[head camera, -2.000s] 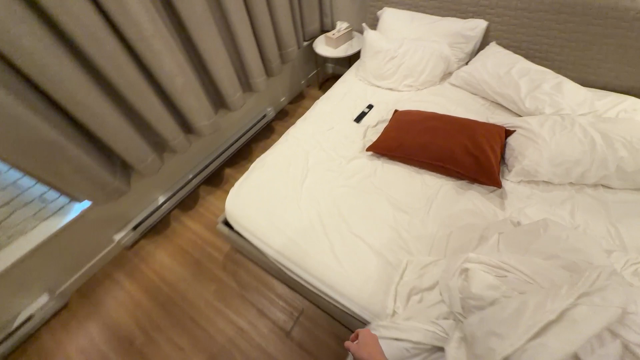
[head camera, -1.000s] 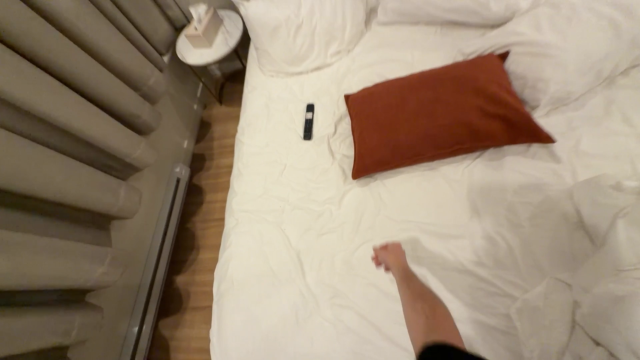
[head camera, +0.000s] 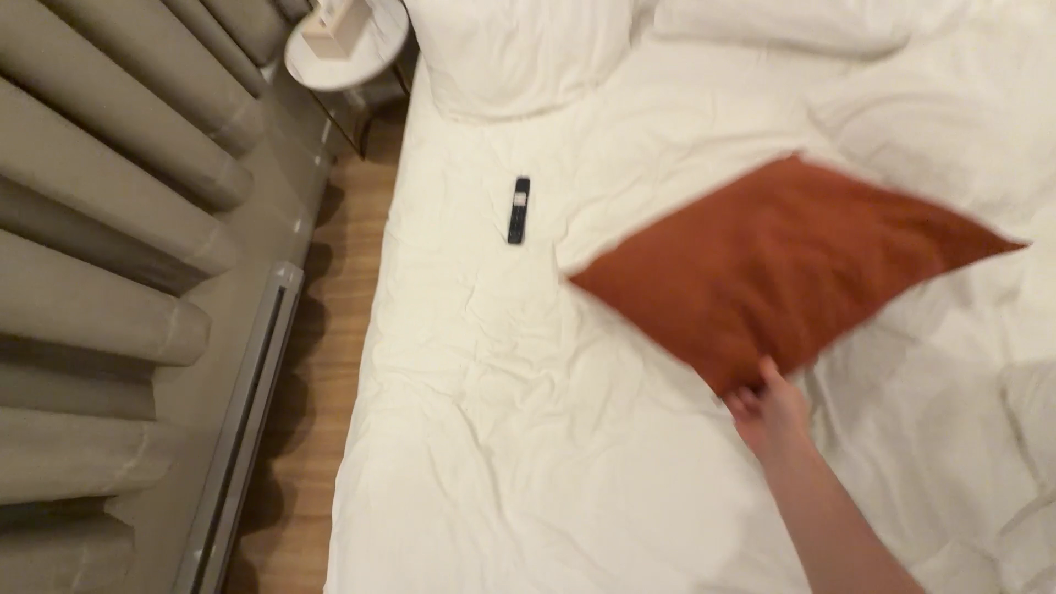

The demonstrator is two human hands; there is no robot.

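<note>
With my right hand (head camera: 771, 412) I grip the near corner of a rust-red pillow (head camera: 775, 264), thumb on top and fingers curled at its edge. The pillow is tilted, slightly blurred, and looks partly raised over the bed. A black remote control (head camera: 518, 210) lies on the wrinkled white sheet (head camera: 495, 346), left of the pillow. My left hand is out of view.
White pillows (head camera: 528, 49) lie at the head of the bed. A round white side table (head camera: 384, 49) holds a tissue box (head camera: 337, 31) at the upper left. Grey-beige curtains (head camera: 99, 173) hang above a baseboard heater (head camera: 247, 421), beside the wood floor (head camera: 330, 363).
My right hand has reached the rust-red pillow and taken hold of its near corner. The pillow has turned and shifted toward me. A second ago the hand was over the sheet, apart from it.
</note>
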